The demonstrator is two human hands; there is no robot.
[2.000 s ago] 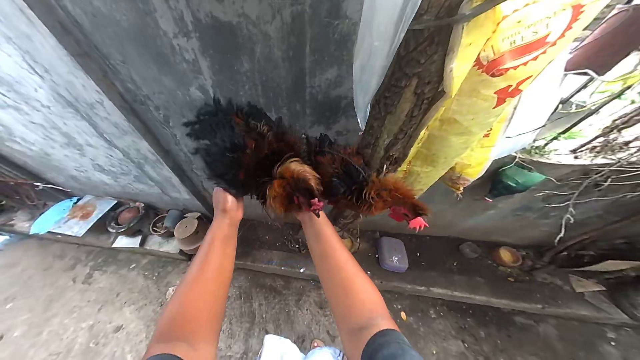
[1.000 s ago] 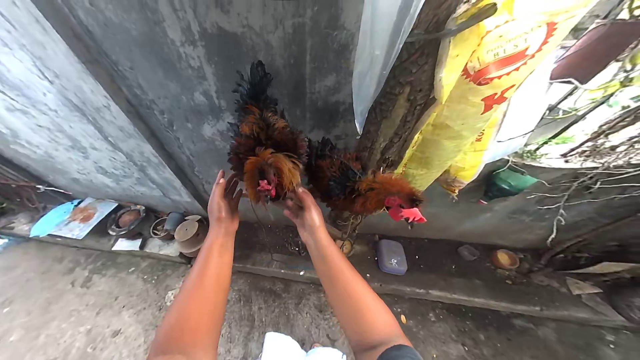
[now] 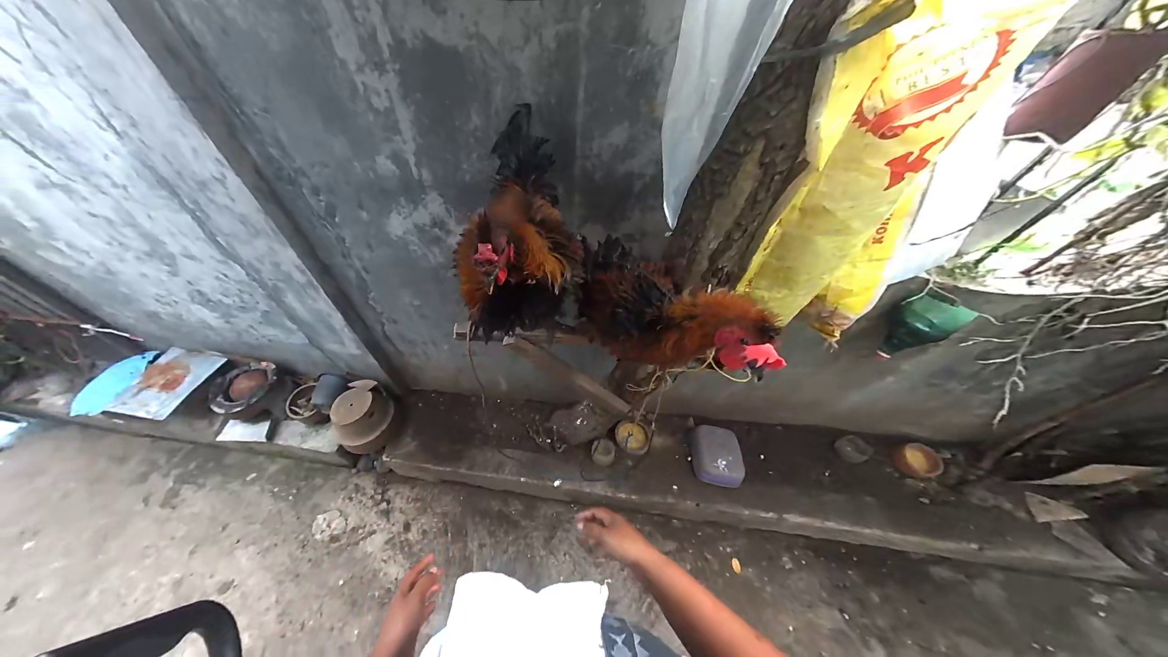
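Observation:
Two roosters with red-brown and black feathers stand side by side on a wooden perch [image 3: 570, 372] by the wall. The left rooster [image 3: 525, 246] faces me, its dark tail raised against the wall. Its neighbour, the right rooster [image 3: 675, 319], points its red comb to the right; a thin yellow cord hangs below it. My left hand [image 3: 418, 593] is low in view, left of a white cloth [image 3: 520, 616] at my lap, fingers apart and nothing in it. My right hand [image 3: 613, 537] is above the cloth's right side, fingers bent; whether they are closed is unclear. Neither hand touches a rooster.
A low concrete ledge [image 3: 821, 516] runs along the wall, bearing a purple-grey plastic container [image 3: 717, 454], small cups and clay pots [image 3: 362, 417]. Yellow sacks [image 3: 849, 182] hang beside a tree trunk [image 3: 744, 173]. A black curved chair part [image 3: 173, 630] is at bottom left.
Both hands have drawn back from the left rooster toward my lap. That rooster, earlier between my hands, now stands upright on the perch. The right rooster stays beside it.

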